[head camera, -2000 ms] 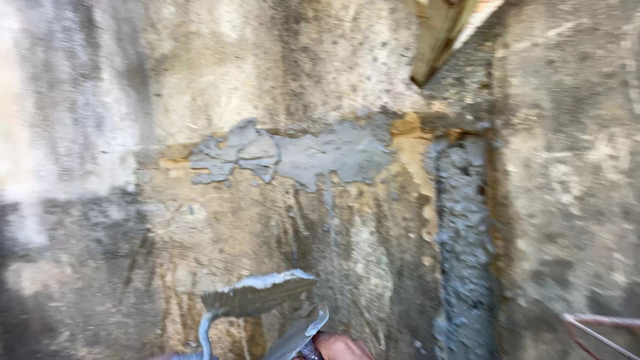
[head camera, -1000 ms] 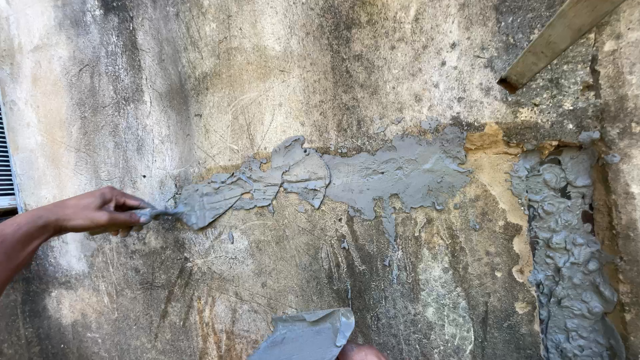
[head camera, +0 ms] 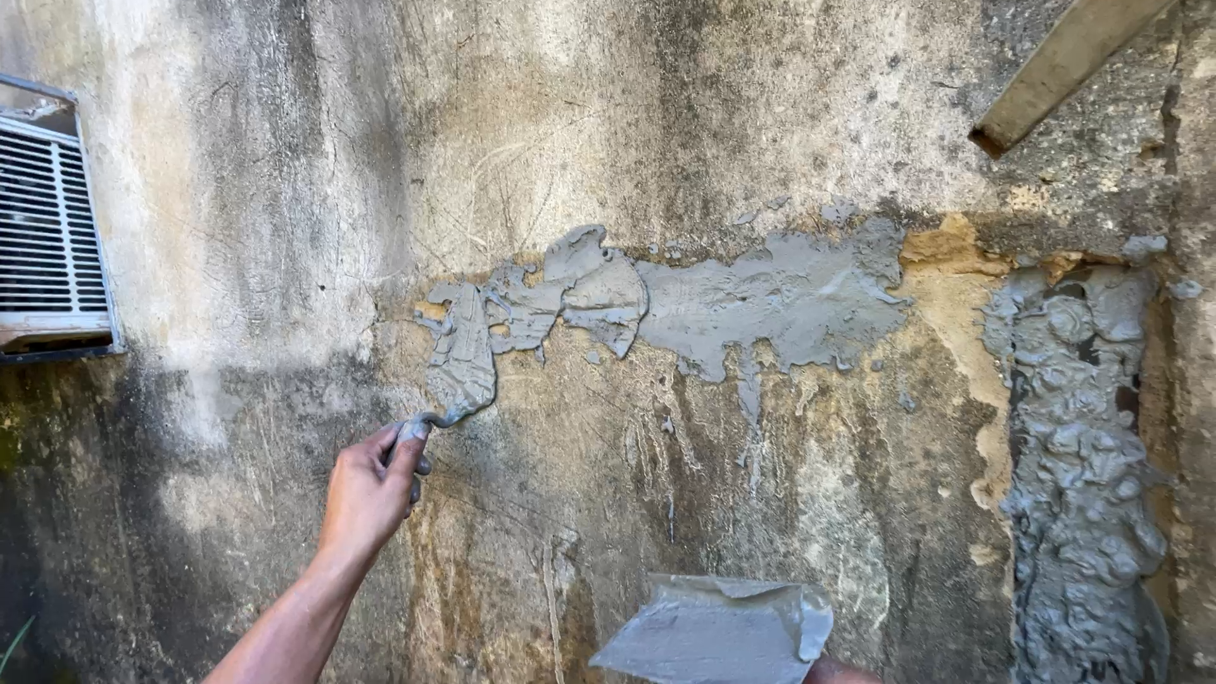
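Observation:
My left hand [head camera: 375,484] grips the handle of a mortar-coated trowel [head camera: 461,389], its blade against the left end of a band of wet grey mortar [head camera: 760,304] on the stained wall [head camera: 589,456]. At the bottom edge, only part of my right hand [head camera: 841,673] shows, beside a flat, mortar-smeared plate [head camera: 717,627]; its grip on the plate is largely out of frame. Thick, lumpy mortar [head camera: 1083,475] fills a vertical channel at the right.
A louvred metal unit [head camera: 47,228] juts from the wall at the left. From the upper right a wooden or metal bar [head camera: 1064,76] slants down in front of the wall. A green leaf [head camera: 17,644] shows at lower left.
Two seconds ago the trowel was low, beside the plate. One second ago it lay at the band's left end, pointing right; now its blade points upward, with my left hand below it.

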